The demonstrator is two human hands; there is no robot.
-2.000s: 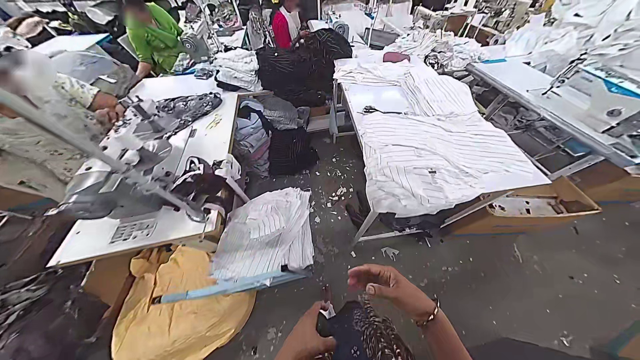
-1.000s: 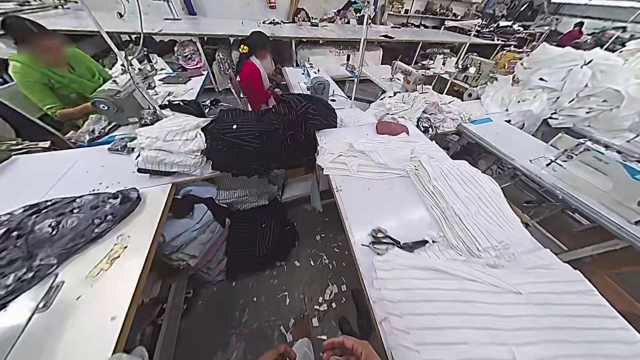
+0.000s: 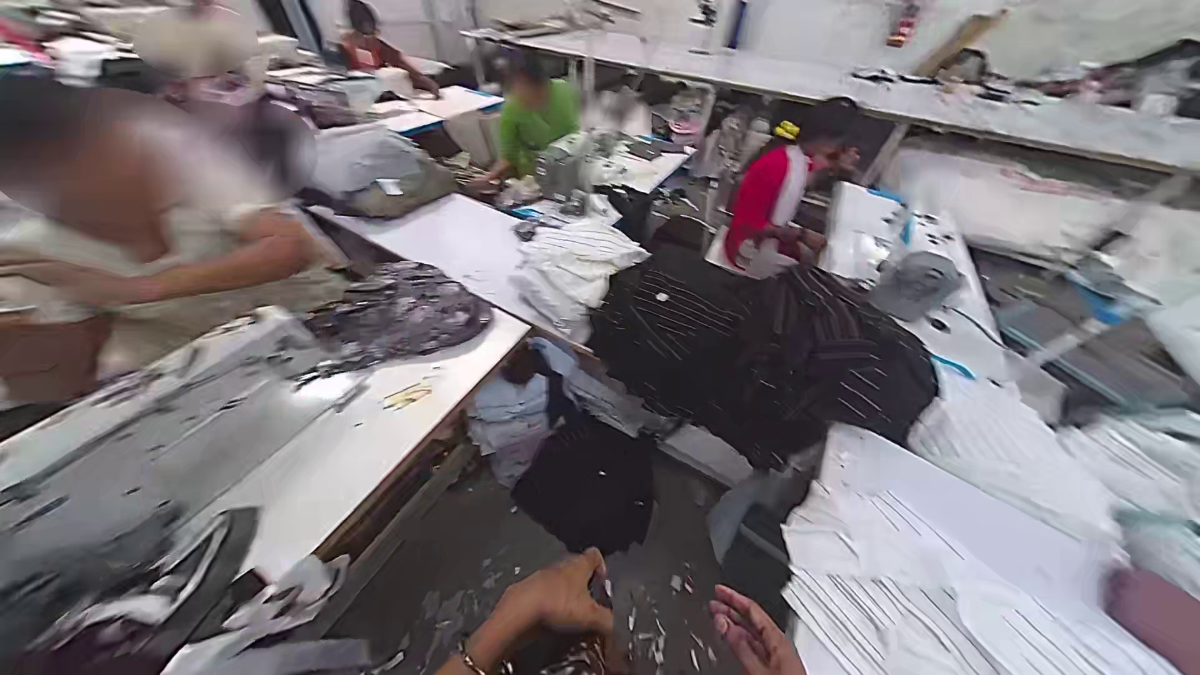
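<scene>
At the bottom centre of the head view, my left hand (image 3: 561, 592) has its fingers curled by a small dark thing that is too blurred to name. A bangle shows at its wrist, with patterned cloth (image 3: 572, 656) below it. My right hand (image 3: 750, 630) is apart from it, palm partly up and fingers spread, with nothing seen in it. Ahead of both hands, a dark bundle of cloth (image 3: 591, 483) lies low between the tables. A large heap of black striped cloth (image 3: 759, 347) lies beyond. White striped cloth (image 3: 900, 600) covers part of the right table.
A sewing table (image 3: 375, 450) with grey patterned cloth (image 3: 403, 309) edges the left side; a person (image 3: 187, 244) works behind it. People in green (image 3: 539, 117) and red (image 3: 773, 202) sit farther back. Scraps (image 3: 656, 619) litter the floor between the tables. A long bench (image 3: 797, 80) runs behind.
The view has swung strongly, now taking in more of the left side. My hands, at the bottom edge one second ago, show more fully now and stand farther apart.
</scene>
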